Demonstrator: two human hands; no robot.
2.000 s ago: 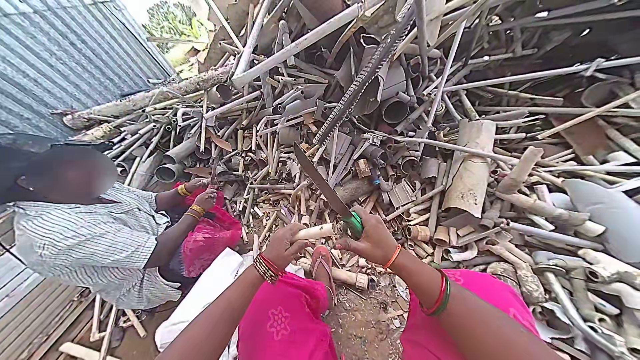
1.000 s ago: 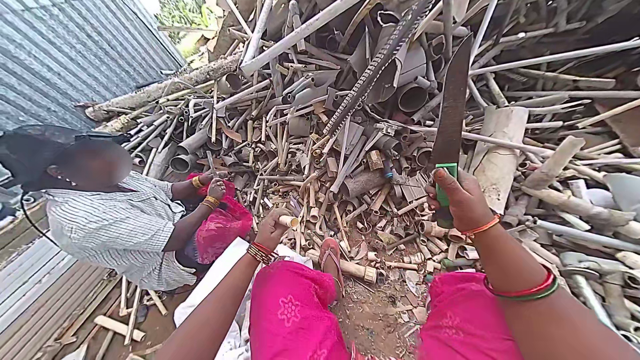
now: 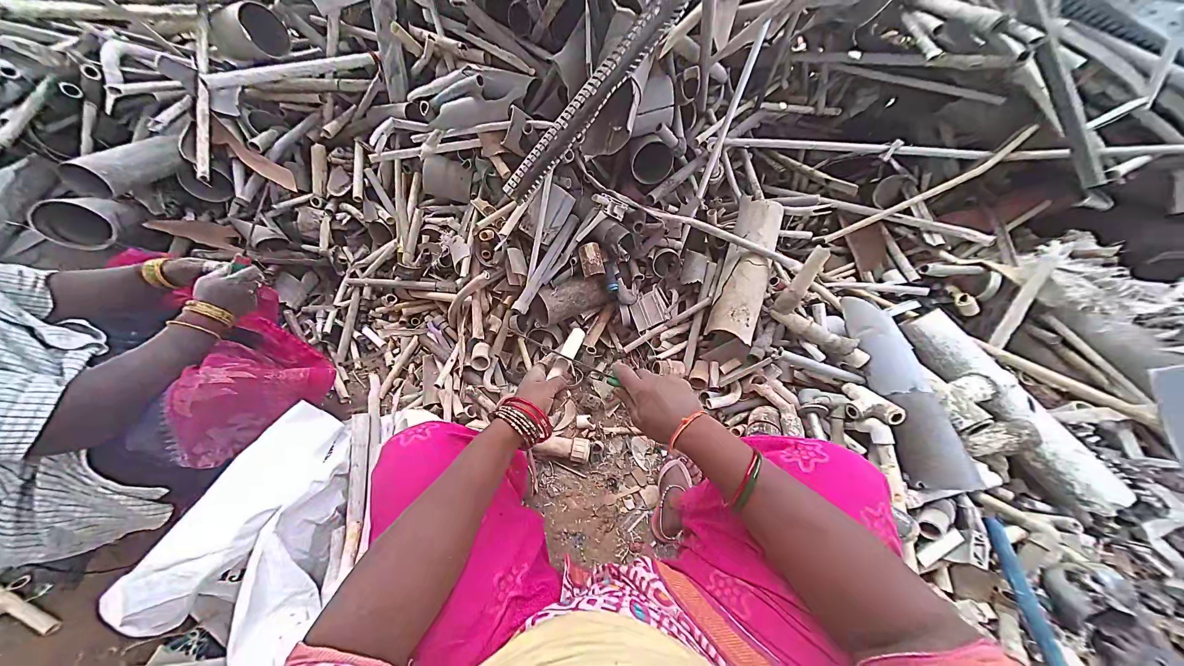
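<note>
My left hand (image 3: 541, 388) grips a short piece of pale plastic pipe (image 3: 571, 346), whose upper end points away from me. Just to its right, my right hand (image 3: 652, 398) is closed on the green handle of a large knife (image 3: 612, 380), of which only a bit of handle shows between the fingers. The blade is seen almost edge-on and runs left toward the pipe piece; whether it touches the pipe I cannot tell. Below both hands lie small pipe offcuts (image 3: 566, 449) on the soil between my knees.
A large heap of scrap plastic pipes (image 3: 444, 176) spreads ahead and to both sides. A long black ridged strip (image 3: 592, 102) slants over it. At left another person's hands (image 3: 222, 287) work near pink cloth. A white sack (image 3: 240, 518) lies beside my left knee, a blue pipe (image 3: 1022, 592) at lower right.
My right hand has come down from its raised position with the knife and is now close to my left hand. The knife blade, upright a second ago, now lies low. The view has swung right.
</note>
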